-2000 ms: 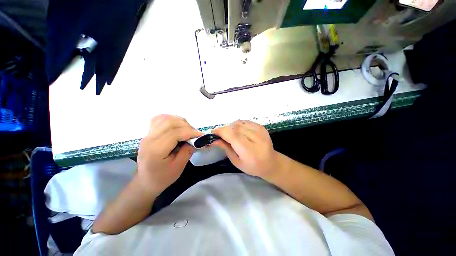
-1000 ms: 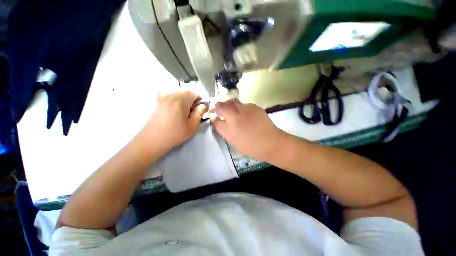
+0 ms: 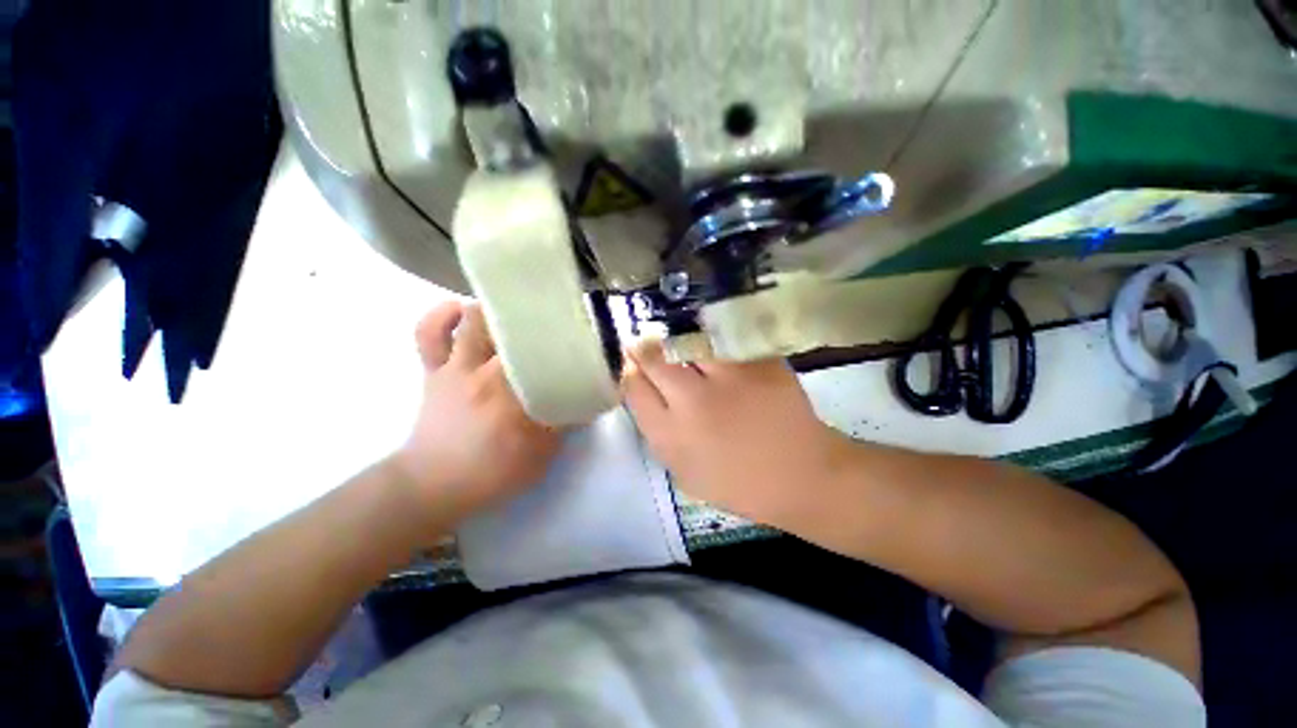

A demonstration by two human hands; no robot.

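A white fabric piece (image 3: 576, 512) lies flat at the table's front edge, with a thin dark line along its right side. Its far end runs under my hands toward the needle area, which the cream take-up guard (image 3: 529, 299) partly hides. My left hand (image 3: 491, 413) lies on the piece's left side, its fingertips partly behind the guard. My right hand (image 3: 726, 427) presses on the right side, its fingertips close to the presser foot area. The sewing machine (image 3: 640, 86) fills the top of the view. Whether a dark strip is under my fingers cannot be seen.
Black-handled scissors (image 3: 970, 356) lie right of my right hand. A white tape roll (image 3: 1155, 324) lies beyond them, with a black-and-white strip (image 3: 1183, 413) hanging over the table edge. Dark cut pieces (image 3: 157, 171) with pointed ends lie at the left. The table (image 3: 157, 469) has a green front edge.
Both hands moved from above the lap to the needle area, with the white piece now flat on the table. The view has moved closer to the machine head.
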